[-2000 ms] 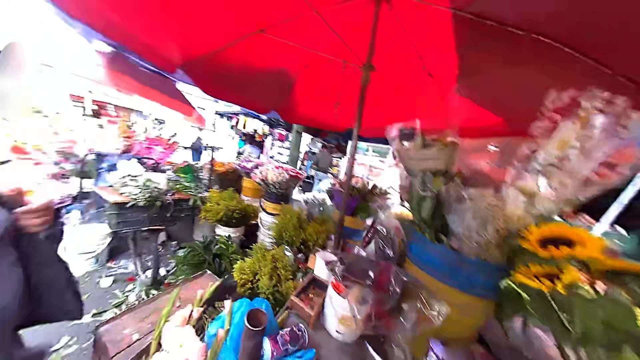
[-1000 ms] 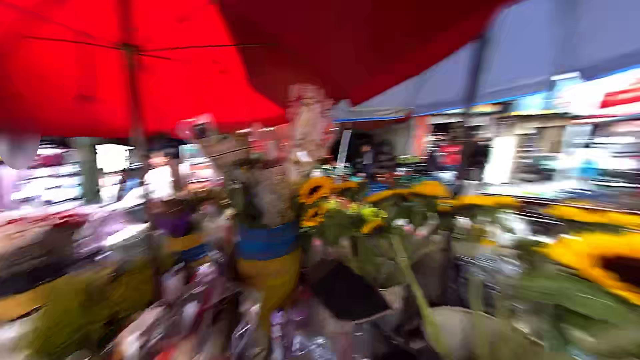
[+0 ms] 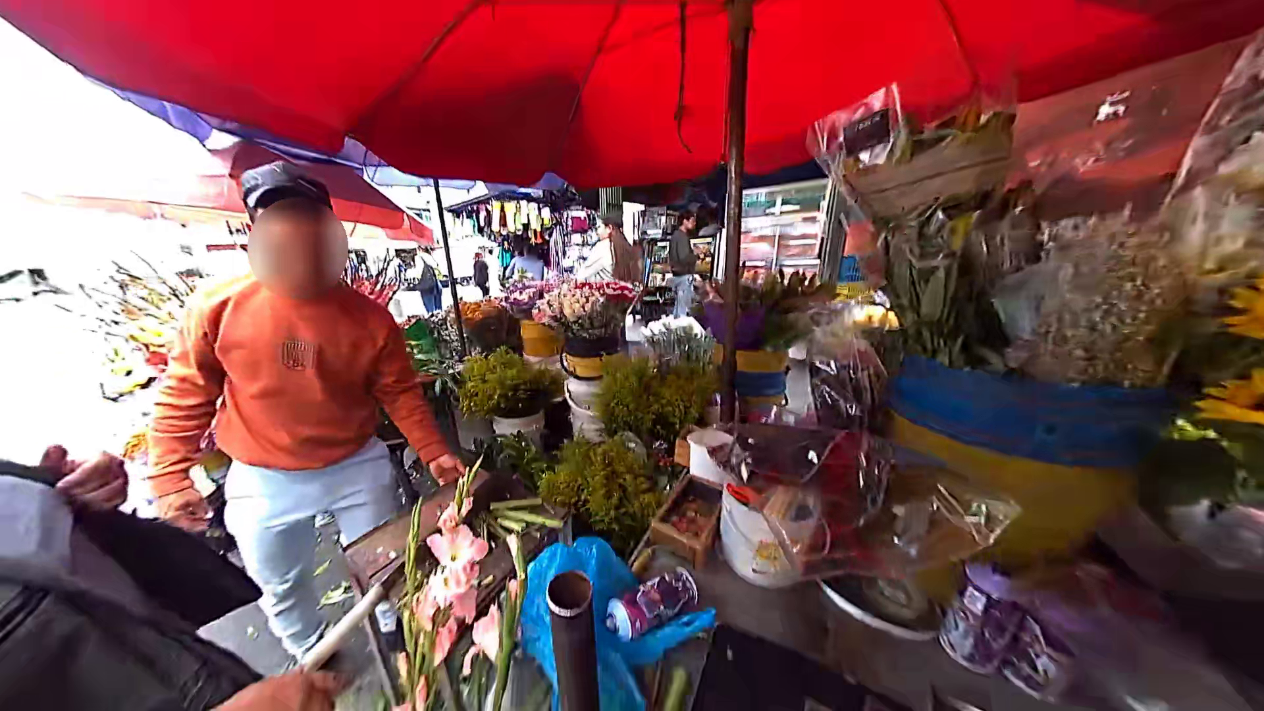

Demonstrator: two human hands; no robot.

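Observation:
Neither of my own hands can be told with certainty. A hand [image 3: 281,691] at the bottom left lies by the lower end of a pale rod [image 3: 341,627]; whose it is, I cannot tell. Beside the rod, pink gladioli [image 3: 456,568] stand upright. To their right are a dark upright tube [image 3: 573,632], a blue plastic bag [image 3: 538,602] around it and a patterned can [image 3: 654,602] lying on its side. Another hand [image 3: 94,479], with fingers curled, shows above a dark jacket [image 3: 59,612] at the left edge and seems to be another person's.
A person in an orange sweater [image 3: 306,380] faces the stall, one hand at a wooden board [image 3: 395,538]. Behind stand green bushy plants [image 3: 602,484] and flower buckets. A wooden box [image 3: 688,518], a white bucket [image 3: 760,533] and a blue-yellow bucket [image 3: 1027,444] stand right of an umbrella pole [image 3: 734,217].
The view has swung right and then back left. The person in the orange sweater, not seen in the earlier frames, now stands at the left.

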